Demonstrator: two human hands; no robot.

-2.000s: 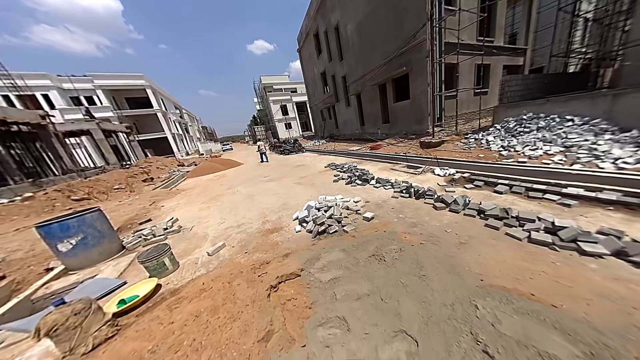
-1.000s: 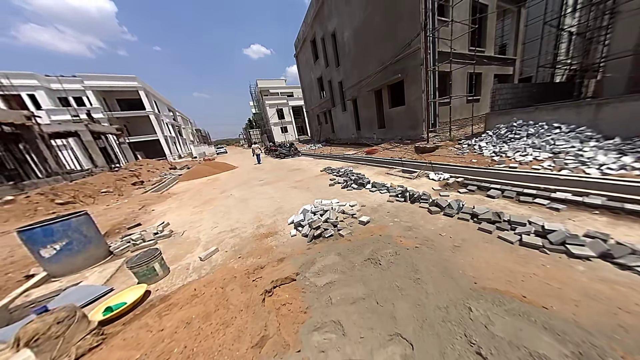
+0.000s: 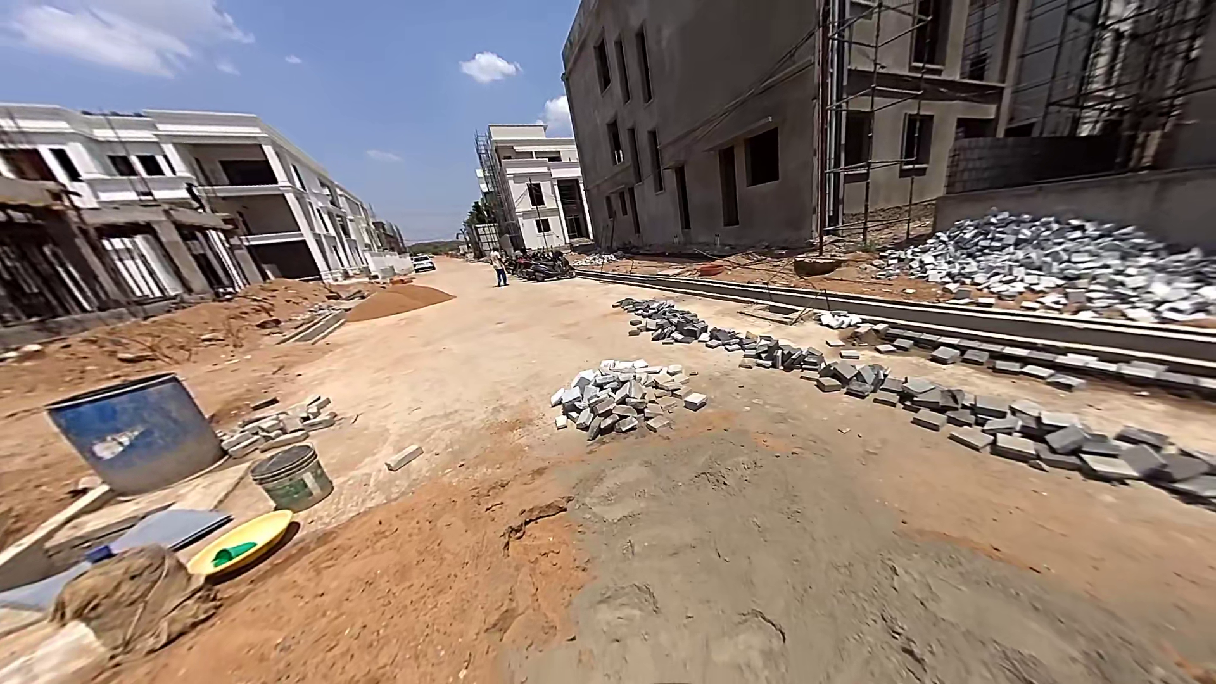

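Note:
Neither my left hand nor my right hand is in the head view. A layer of grey sand or mortar mix (image 3: 722, 560) covers the ground in front of me, beside reddish soil (image 3: 399, 579). Just beyond it lies a loose pile of paving blocks (image 3: 622, 397). At the left a yellow basin (image 3: 242, 543) holds a green item, and a bucket (image 3: 293, 477) stands behind it near a large blue drum (image 3: 138, 432). A crumpled brown cloth or sack (image 3: 133, 600) lies at the lower left.
A long row of grey blocks (image 3: 912, 399) runs along the right, beside a concrete drain edge (image 3: 902, 321). A larger block heap (image 3: 1054, 266) lies against a wall. One block (image 3: 404, 458) sits alone. Far down the road are a person (image 3: 499, 268), motorcycles (image 3: 541, 266) and a soil mound (image 3: 399, 301).
The view has shifted slightly. Nothing near me has plainly moved.

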